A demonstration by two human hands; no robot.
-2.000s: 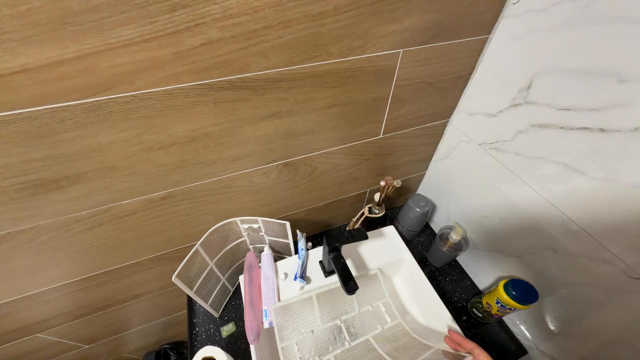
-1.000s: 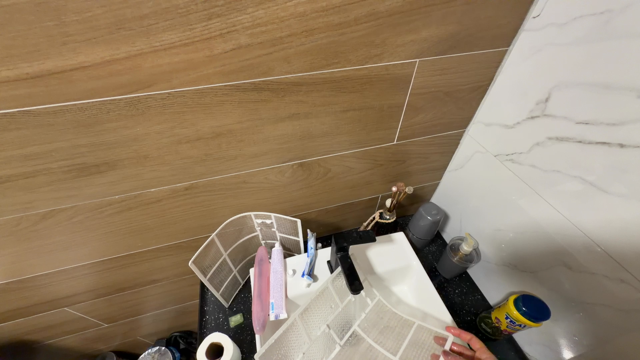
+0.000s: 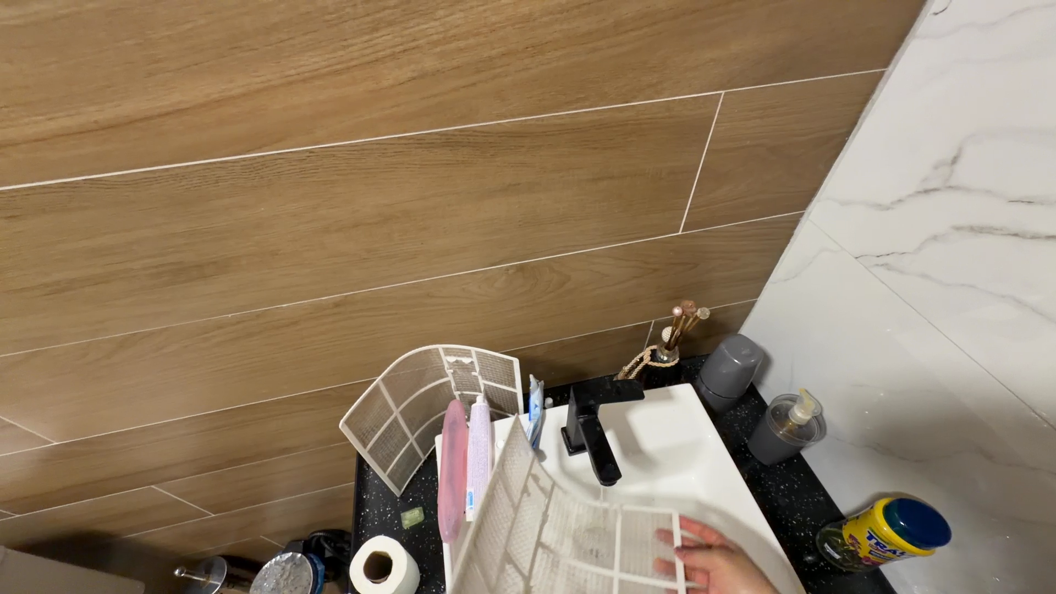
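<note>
My right hand (image 3: 716,563) holds the right edge of a white mesh air filter (image 3: 569,536), its fingers showing through and around the frame. The filter is tilted over the white washbasin (image 3: 742,503), below the black faucet (image 3: 596,437). The lower part of the filter is cut off by the view. My left hand is not in view. A second, curved mesh filter (image 3: 412,404) stands against the wood-look tiled wall at the left of the basin. In front of it lie a pink case (image 3: 452,470) and a toothpaste tube (image 3: 478,454).
On the black speckled counter are a toilet paper roll (image 3: 384,568), a green piece (image 3: 412,517), a soap dispenser (image 3: 788,429), a grey cup (image 3: 730,367), a reed diffuser (image 3: 664,355) and a yellow container with a blue lid (image 3: 883,535). A blue-and-white tube (image 3: 535,412) stands beside the faucet.
The held filter has been lifted and tilted from its flatter position in the basin, uncovering more of the basin by the faucet. More of my right hand shows.
</note>
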